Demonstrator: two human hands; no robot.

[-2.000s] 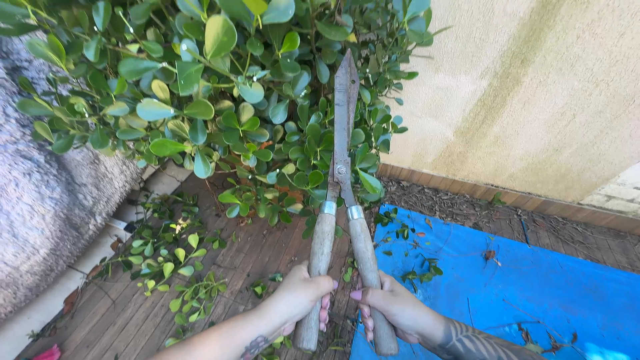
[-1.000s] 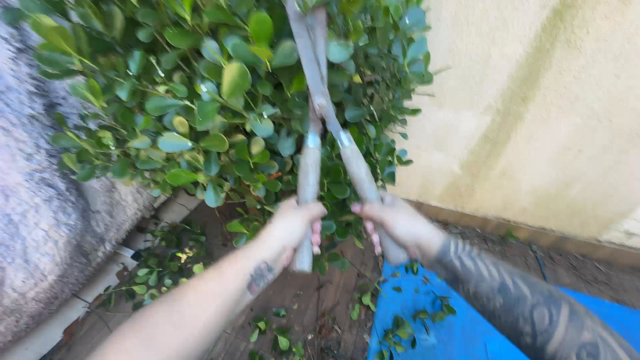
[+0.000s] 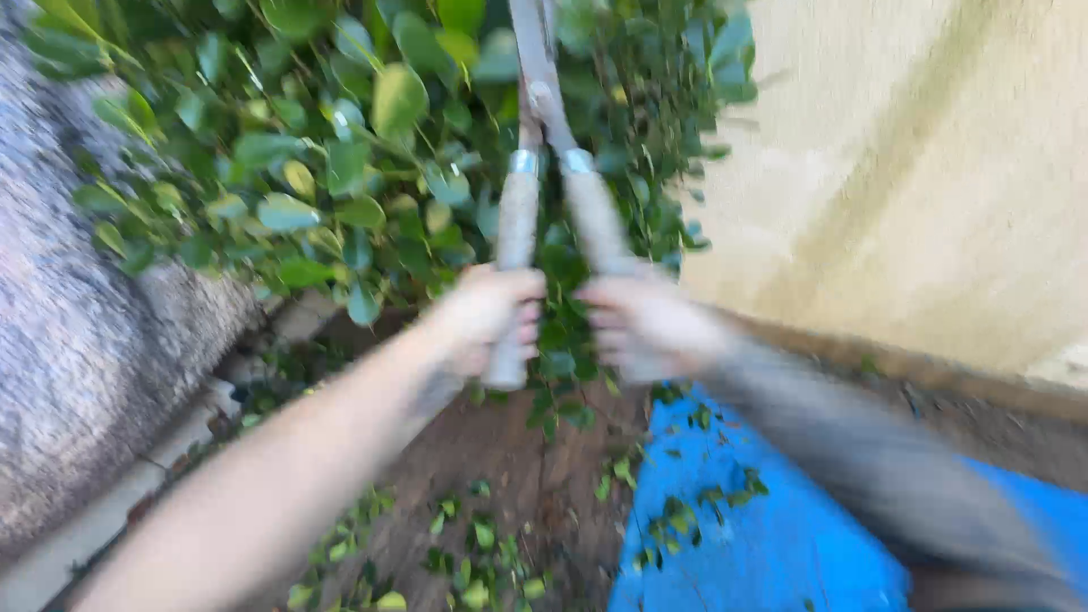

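Note:
A pair of hedge shears (image 3: 541, 98) with wooden handles and metal collars points up into a leafy green bush (image 3: 365, 161). My left hand (image 3: 493, 319) is closed around the left handle, my right hand (image 3: 646, 319) around the right one; both are blurred by motion. The two handles stand a small angle apart. The upper part of the blades runs out of the top of the view, among the leaves, so whether they are closed there cannot be told. Cut sprigs (image 3: 484, 552) lie on the brown floor below.
On the left stands a large grey rock (image 3: 110, 297) beside a pale ledge (image 3: 110, 501). A beige wall (image 3: 918, 187) rises on the right. At its foot is a strip of ground with debris, and a blue tarp (image 3: 748, 518) with leafy clippings on it spreads at the lower right.
Both hands and the shears have moved up and forward, and the blades, first in front of the bush's right side, now reach out of the top of the view. The view has shifted toward the bush.

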